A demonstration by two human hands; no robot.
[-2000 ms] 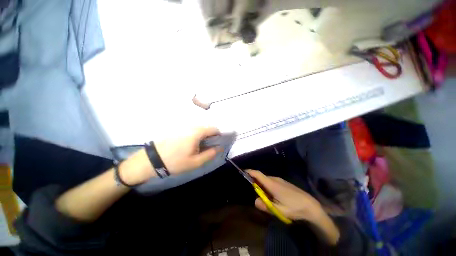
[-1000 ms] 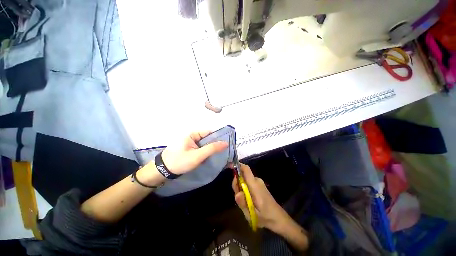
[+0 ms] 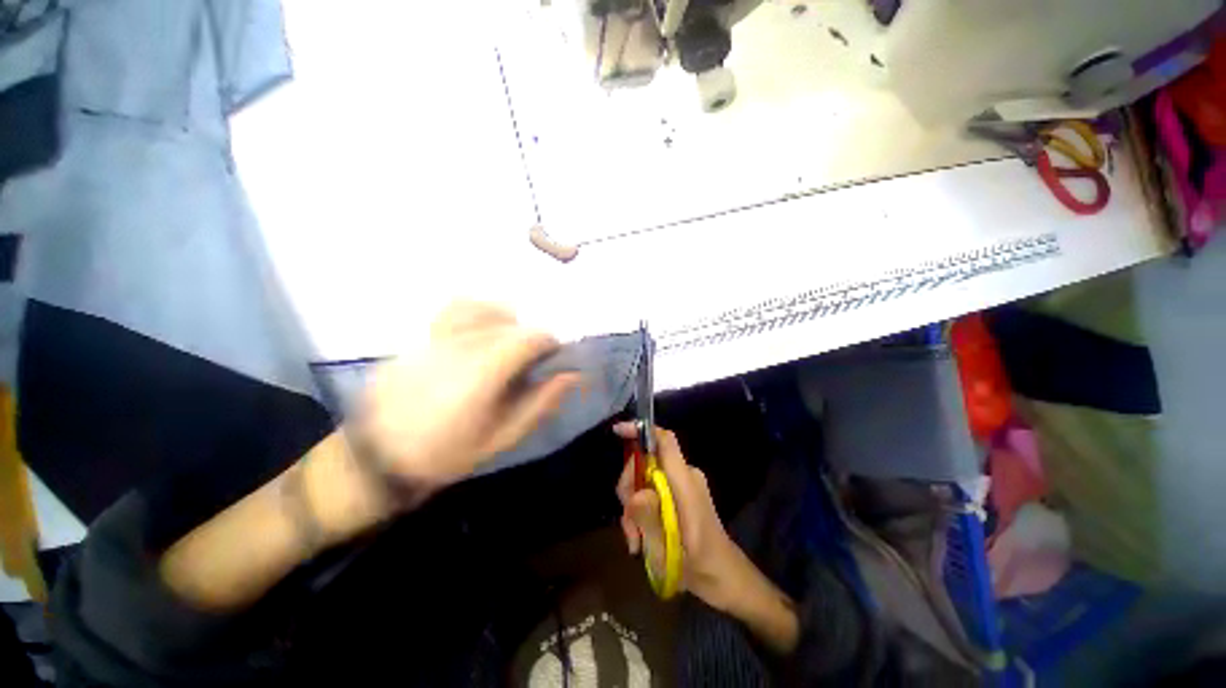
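A grey-blue fabric panel (image 3: 571, 397) lies over the table's front edge. My left hand (image 3: 451, 397) is blurred and rests over the panel; thumb and fingers are a little apart, and whether they pinch the cloth cannot be told. My right hand (image 3: 692, 524) holds fabric scissors (image 3: 660, 518) with one yellow and one red handle. Their blades point away from me, upright in the picture, at the panel's right end. The blades look nearly closed.
The sewing machine (image 3: 968, 61) stands at the back, its presser foot above the table. Second scissors (image 3: 1072, 175) lie at the right. A printed ruler scale (image 3: 861, 293) and a small brown patch (image 3: 553, 245) mark the table. Grey garment pieces (image 3: 121, 202) lie left; red cloth (image 3: 979, 376) hangs below right.
The panel's right end was raised in my left hand a second ago and now lies lower and flatter. My left hand has moved left, away from that end. The scissors remain in my right hand.
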